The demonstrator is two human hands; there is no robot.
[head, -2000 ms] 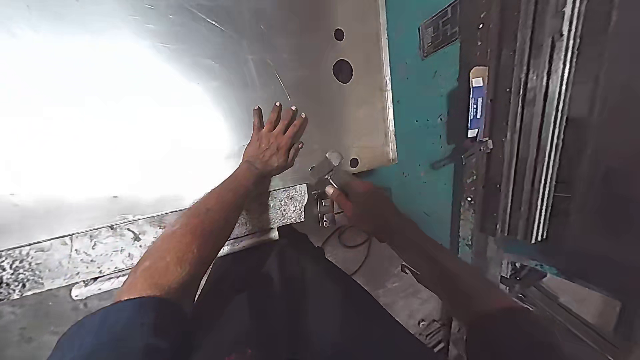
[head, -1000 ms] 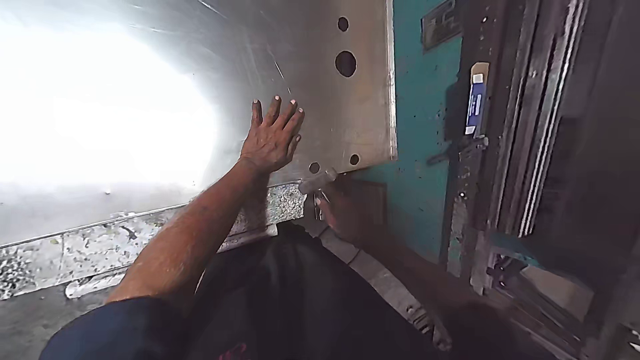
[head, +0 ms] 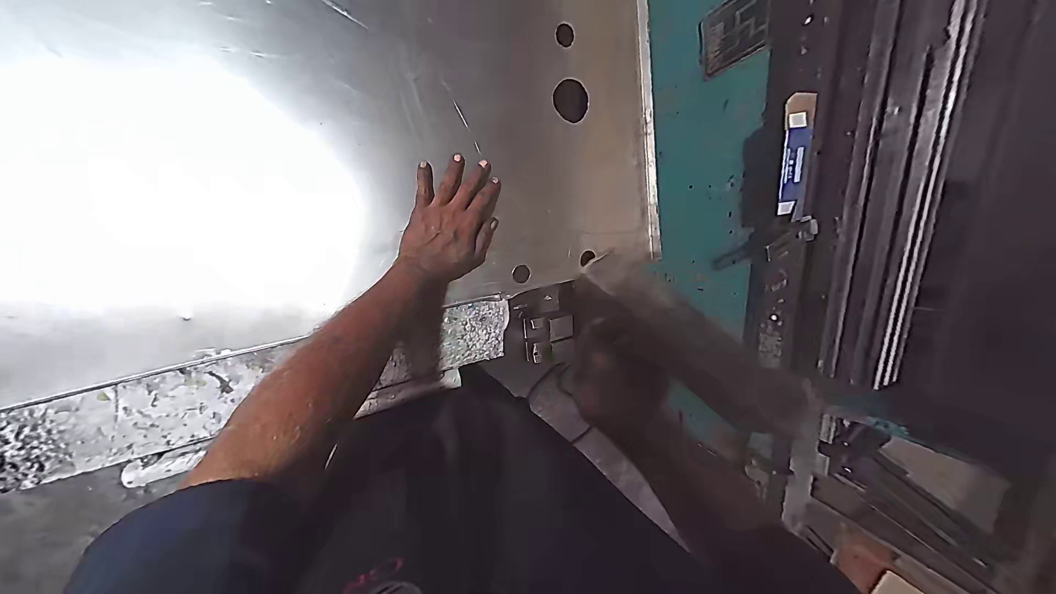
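My left hand (head: 450,227) lies flat, fingers spread, on a large shiny metal sheet (head: 511,190) near its lower right part. Round holes pierce the sheet along its right side and near its bottom edge. My right hand (head: 619,375) is strongly blurred, below the sheet's lower right corner. A hand tool (head: 627,285) that looks like a hammer is in its closed grip, smeared by motion, so its outline and exact tilt cannot be told. Small metal blocks (head: 549,328), apparently machine fittings, sit under the sheet's edge, left of my right hand.
A worn, speckled metal bar (head: 165,400) runs along the sheet's near edge. To the right stand a green machine panel (head: 697,165) and dark vertical rails (head: 899,206). A small blue and white box (head: 794,165) rests on a ledge beside them.
My right hand and the tool have moved down and to the right from the sheet's edge, uncovering the metal blocks. My left hand stays on the sheet.
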